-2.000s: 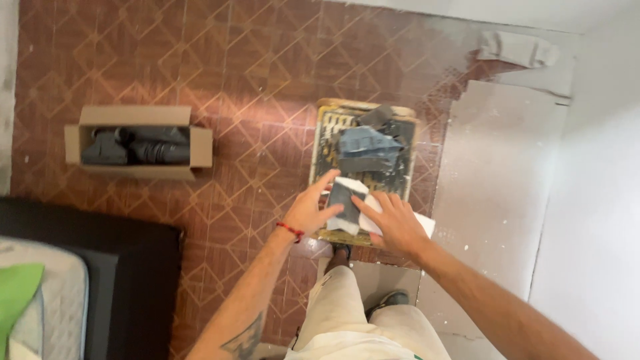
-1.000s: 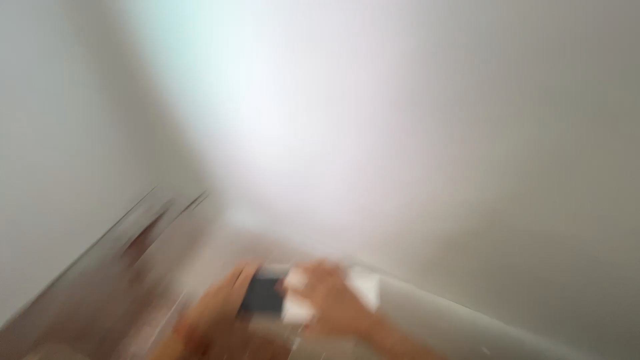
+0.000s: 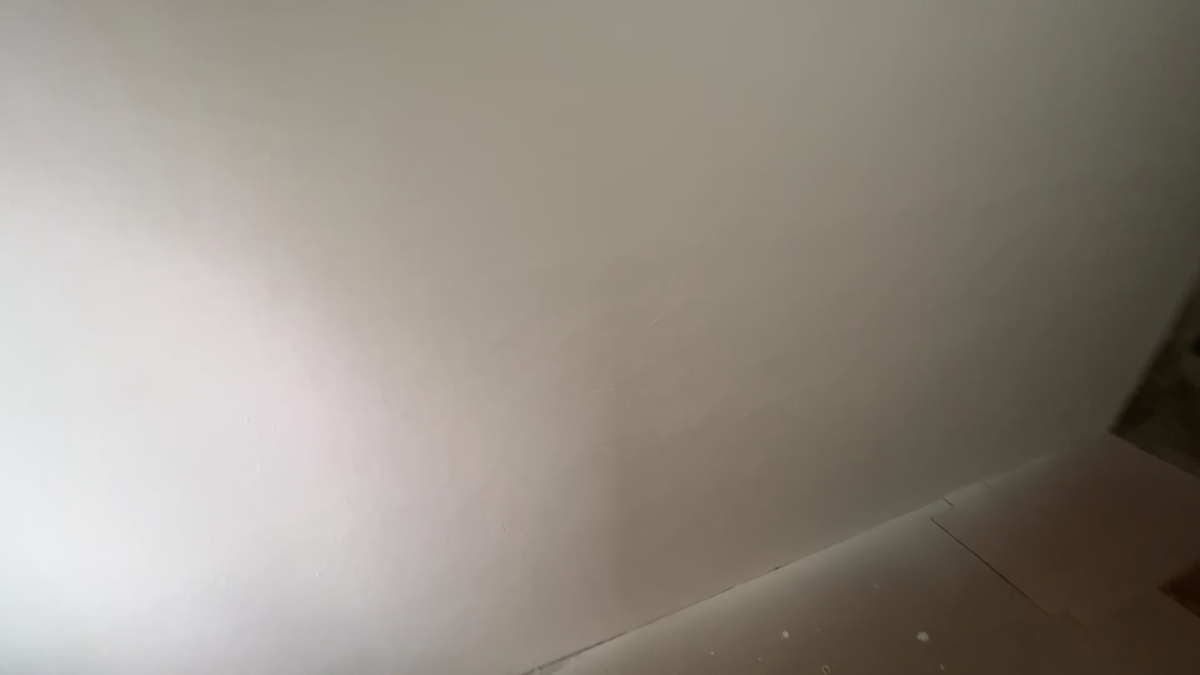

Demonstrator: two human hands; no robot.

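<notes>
Neither my left hand nor my right hand shows in the head view, so what they hold or touch is hidden. A pale painted wall [image 3: 562, 328] fills most of the picture, brightly lit at the left and shaded toward the right. Small marks and faint ridges show on its surface.
Along the foot of the wall, at the lower right, lies a floor covering in flat sheets [image 3: 844, 609], with white specks and a seam between sheets. A reddish-brown bit of floor [image 3: 1186, 591] shows at the right edge, below a dark area [image 3: 1167, 403] past the wall's end.
The view has swung from the tiled floor up to the wall. Both hands, seen earlier with a dark block and something white, are out of the picture.
</notes>
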